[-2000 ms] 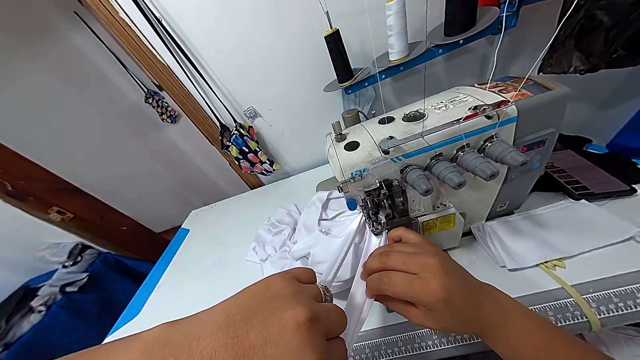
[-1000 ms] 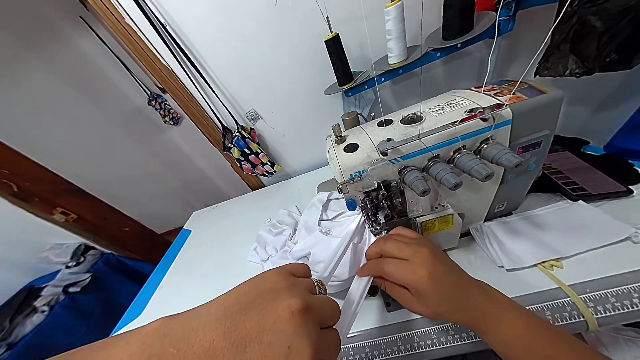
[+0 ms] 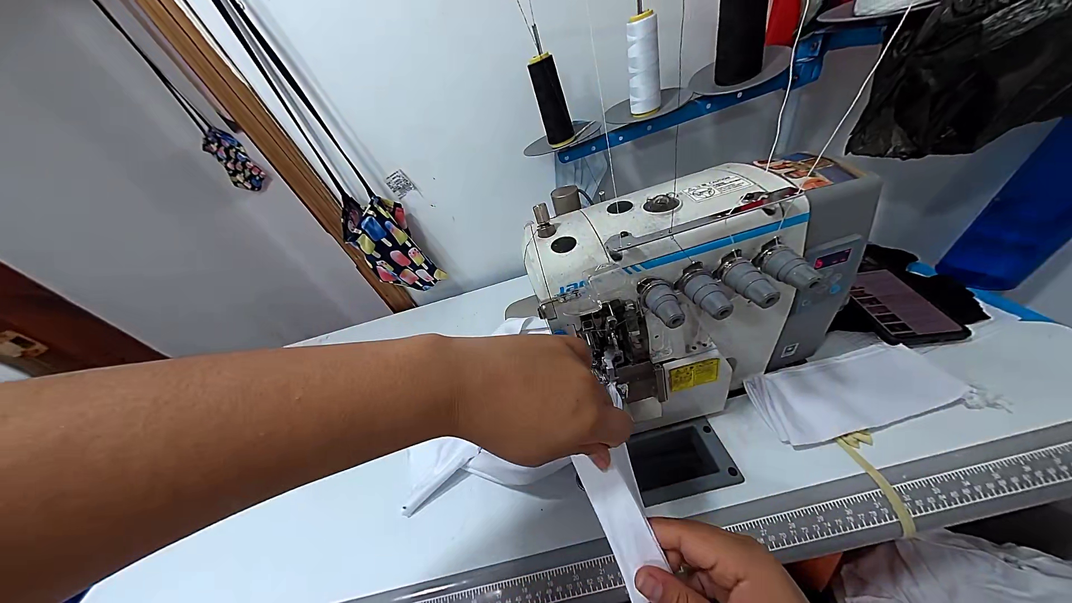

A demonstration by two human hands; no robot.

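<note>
An overlock sewing machine [image 3: 670,251] stands on a white table. A narrow folded strip of white fabric [image 3: 615,511] runs from its presser foot toward the front edge. My left hand [image 3: 544,402] is beside the foot, its fingers closed on the upper part of the strip. Lower down, my right hand [image 3: 712,565] pinches the strip between thumb and fingers over the table's front edge. More white fabric [image 3: 511,469] lies on the table behind and under my left forearm, partly hidden by it.
A stack of white fabric pieces [image 3: 854,394] and a phone [image 3: 904,306] lie right of the machine. A measuring tape [image 3: 804,519] runs along the front edge, crossed by a yellowish band [image 3: 883,486]. Thread cones [image 3: 550,100] stand behind. Fabric pouches [image 3: 389,243] hang at left.
My left hand has moved up and right to the presser foot. My right hand has left the foot and moved down along the strip, toward the table's front edge.
</note>
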